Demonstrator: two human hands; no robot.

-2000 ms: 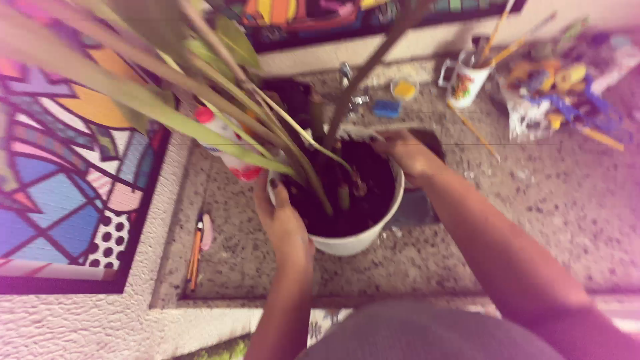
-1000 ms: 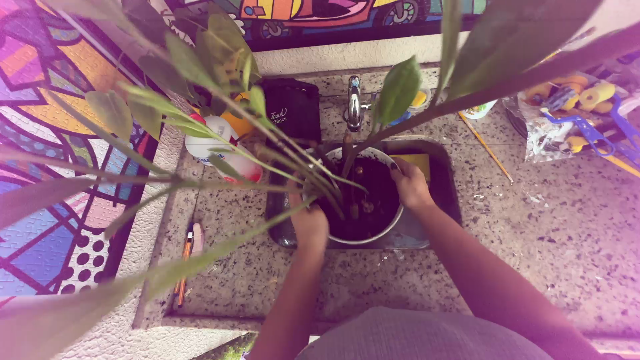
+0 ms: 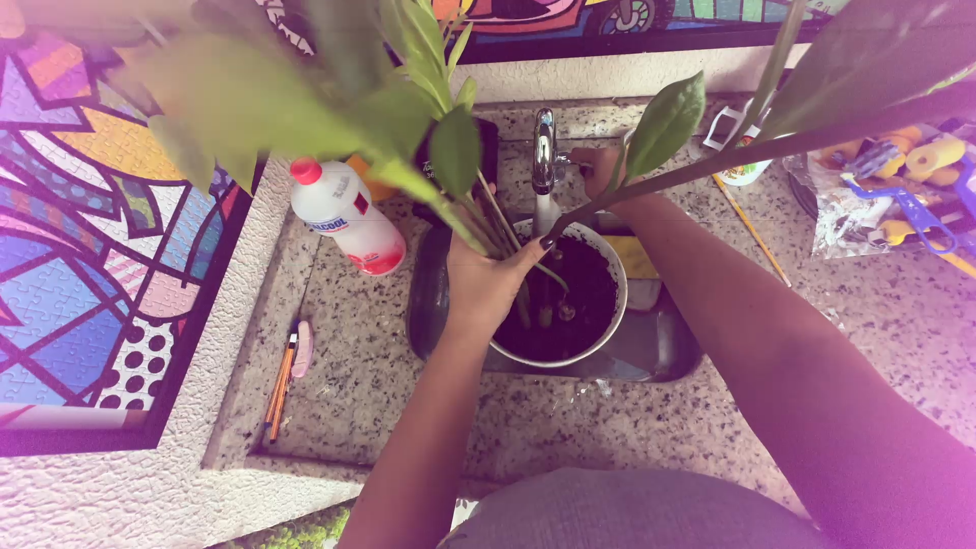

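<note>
A white pot (image 3: 621,305) of dark soil (image 3: 576,339) with a leafy potted plant (image 3: 667,126) stands in a metal sink (image 3: 675,347), under a chrome faucet (image 3: 544,145). Water appears to run from the spout into the pot. My left hand (image 3: 492,282) is closed around the plant's stems at the pot's left side, its thumb across them. At the faucet's side handle (image 3: 568,158) is my right hand (image 3: 602,171), fingers curled on it and partly behind a leaf and a thick stem.
Left of the sink stand an alcohol bottle (image 3: 351,221), pencils (image 3: 280,389) and a pink object (image 3: 303,349). A yellow sponge (image 3: 631,257) lies behind the pot. To the right are a paintbrush (image 3: 751,229), a white mug (image 3: 743,171) and a plastic bag of painting tools (image 3: 869,191).
The pot went from above the counter into the sink. My right hand left the pot's rim for the faucet handle, and my left hand moved up onto the stems. Water now seems to flow.
</note>
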